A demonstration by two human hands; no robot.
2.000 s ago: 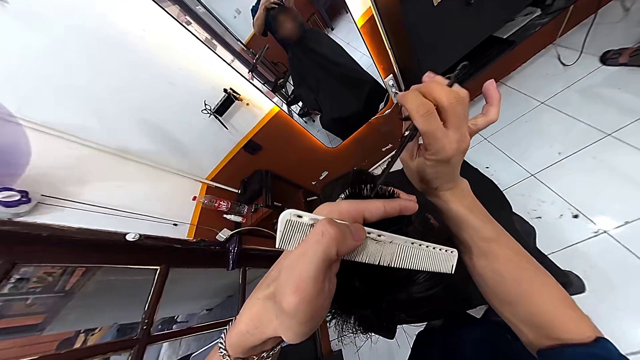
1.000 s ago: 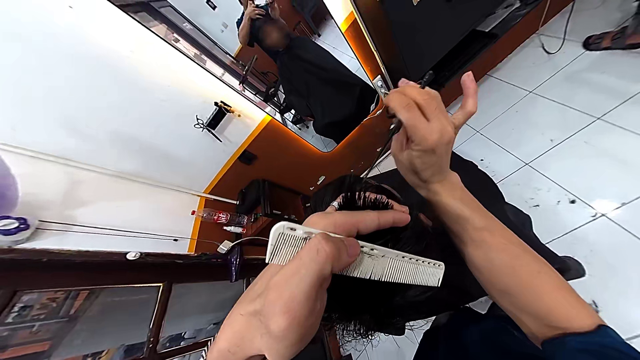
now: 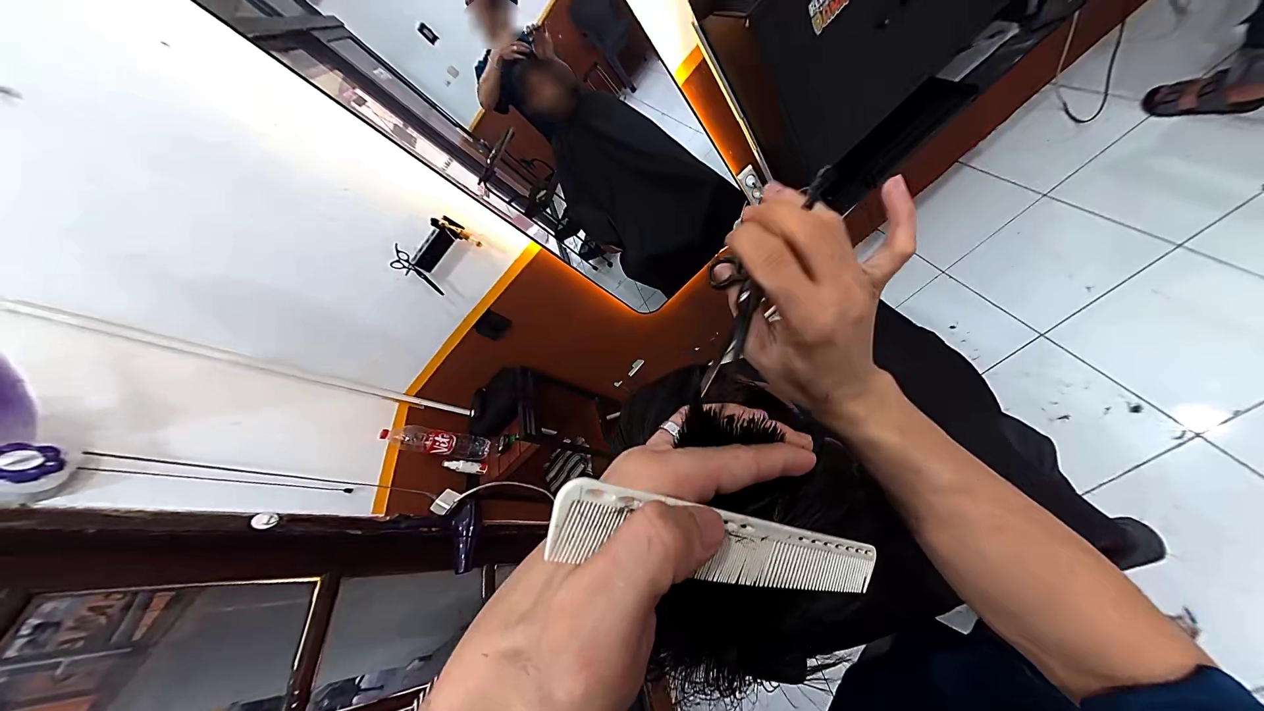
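Observation:
My left hand [image 3: 612, 573] holds a white hair comb [image 3: 790, 561] under its thumb, and a lock of dark hair [image 3: 726, 429] stands up between its fingers. A ring shows on one of those fingers. My right hand [image 3: 815, 286] grips black-handled hair scissors [image 3: 743, 321], their blades pointing down to the raised lock; whether the blades are apart is unclear. Below both hands is the head of a seated person, with dark hair [image 3: 741, 632] hanging down. A black cape [image 3: 978, 425] covers that person's body.
A wall mirror [image 3: 681, 138] reflects the caped person and someone standing behind. A plastic bottle [image 3: 439, 442] lies by a brown counter, near a hair dryer [image 3: 466, 533]. A small holder with scissors [image 3: 433, 249] hangs on the wall. A sandalled foot [image 3: 1205, 94] rests on the tiled floor [image 3: 1116, 257].
Two seconds ago the scissors were at the lock; one second ago my right hand was raised away from it. Now the blades point at the lock again. The left hand keeps its hold on comb and hair.

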